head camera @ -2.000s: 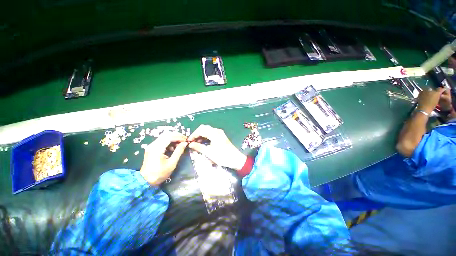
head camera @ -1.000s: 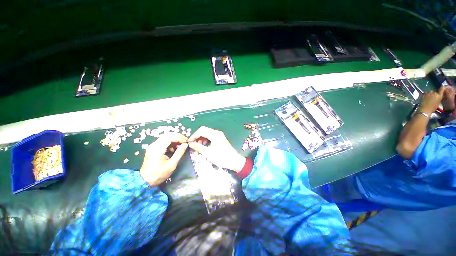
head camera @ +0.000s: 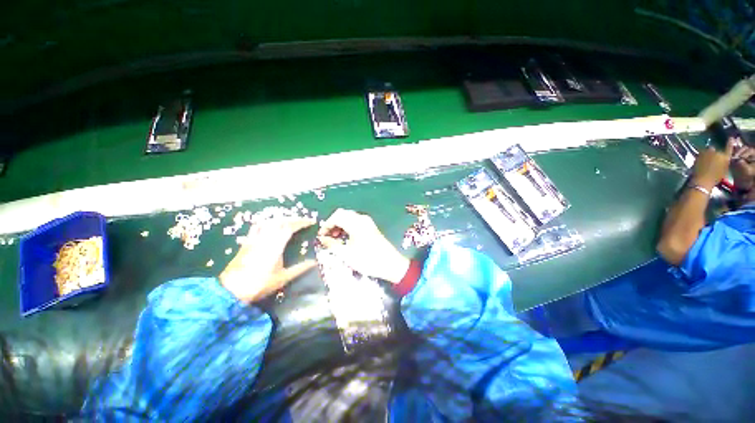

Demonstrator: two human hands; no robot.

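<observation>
A silver-white phone unit lies on the dark green mat in front of me, its far end under my right hand. My right hand is over that end with fingers curled around a small dark coppery part. My left hand is just left of the unit, thumb and fingers apart, with nothing visible in it. Pale small pieces lie scattered beyond and left of my left hand. Copper-red small parts lie in a little pile right of my right hand.
Two waiting phone units lie at right, beside a clear plastic sheet. A blue bin stands at far left. Beyond a white strip, a green conveyor carries phone units and a black pad. Another person's arm is at right.
My left hand has parted from my right and opened, shifting slightly left. My right hand stays over the unit's far end. The units and black pad on the conveyor have moved right.
</observation>
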